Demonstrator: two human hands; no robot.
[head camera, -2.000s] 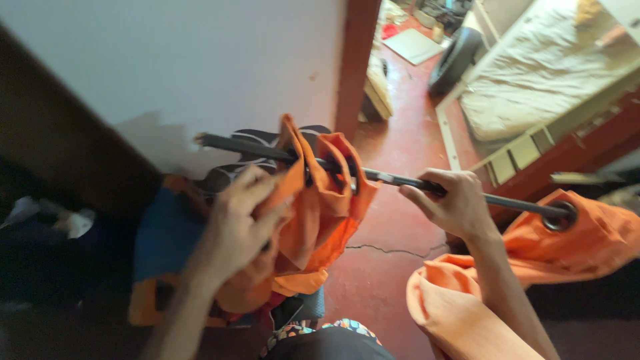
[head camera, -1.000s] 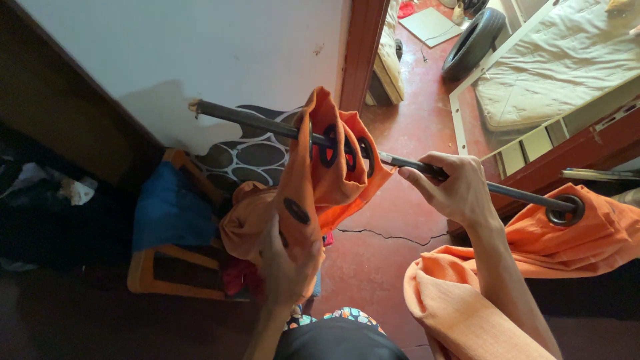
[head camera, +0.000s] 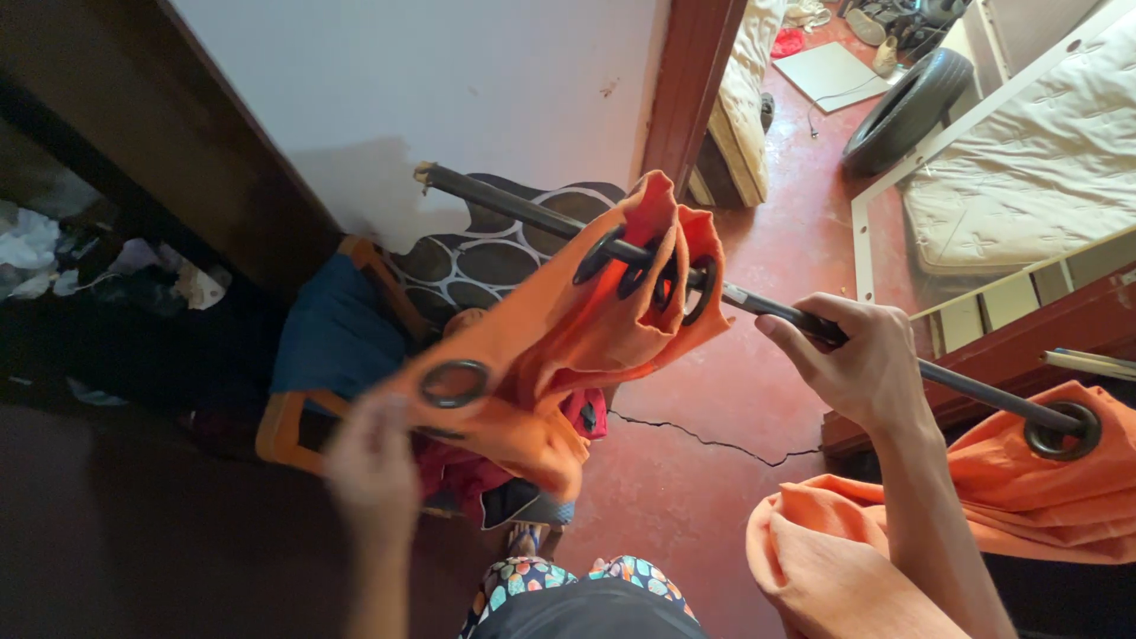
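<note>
My right hand grips a dark metal curtain rod that slants across the view. Several dark grommets of an orange curtain are threaded on the rod left of that hand. My left hand, blurred, pinches the curtain's edge beside a grommet that is off the rod. At the right, another part of orange curtain fabric hangs from the rod by a grommet, and some of it drapes over my right forearm. The rod's left end looks rough and sticks out past the fabric.
Below the rod stands a wooden chair with a blue cloth and a circle-patterned cushion. A doorway frame, a tire, a white panel and a mattress lie beyond. The red floor has a crack.
My left hand has moved left from below the bunched curtain, drawing the fabric's edge and an unthreaded grommet outward. My right hand keeps its hold on the rod.
</note>
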